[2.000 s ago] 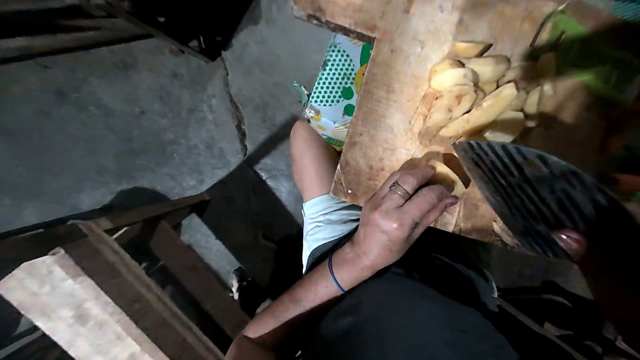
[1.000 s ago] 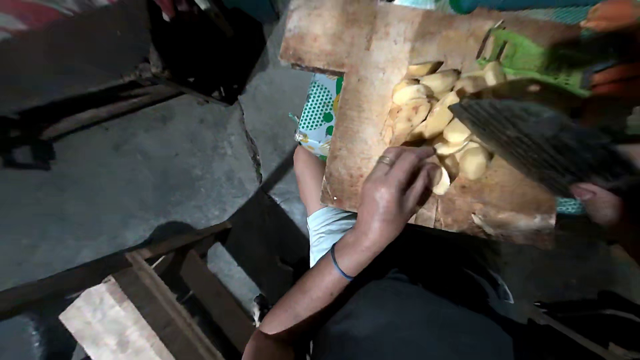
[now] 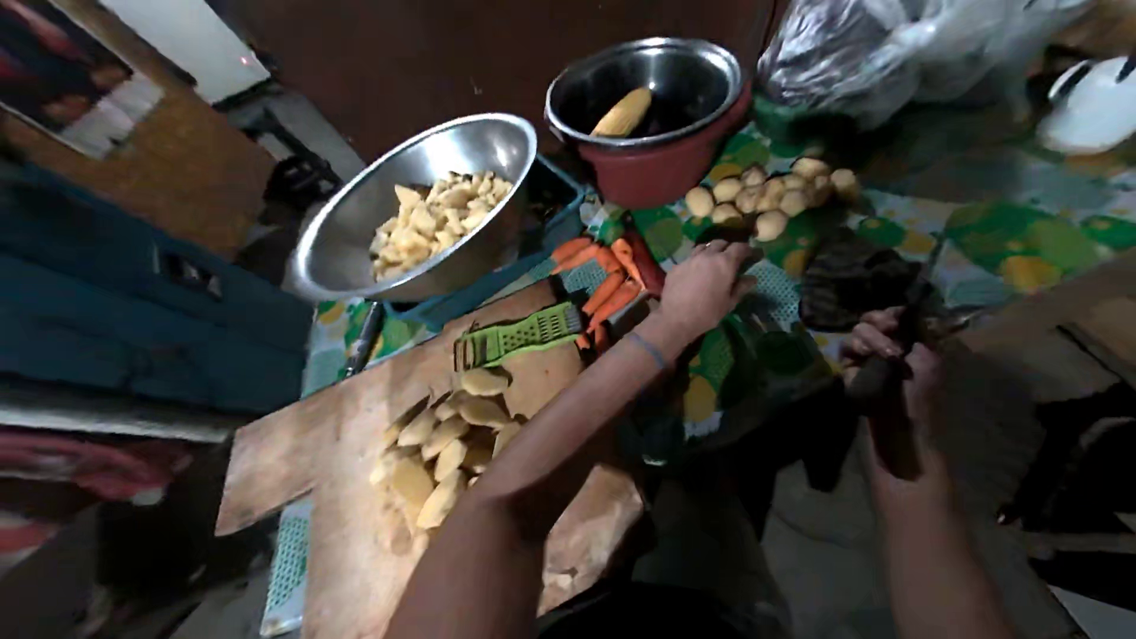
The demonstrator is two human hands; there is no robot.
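Note:
My left hand, with a band at its wrist, reaches over the patterned tablecloth beside the carrots; its fingertips are blurred, and whether they hold anything is unclear. On the right, my right hand grips a knife by its handle, the blade pointing up and seen nearly edge-on. Peeled, cut potato pieces lie in a pile on the wooden board, partly hidden by my left forearm. A green plastic grater rests on the board above them.
A steel basin of pale chunks stands tilted at the back left. Beside it is a red pot with a metal bowl and a yellow cob-like piece inside. Small round tan produce, a dark cloth-like bundle and plastic bags are farther right.
The view has swung up and to the right. My left hand has left the potato pieces and is now past the carrots. The knife has moved away from the pile and now points up.

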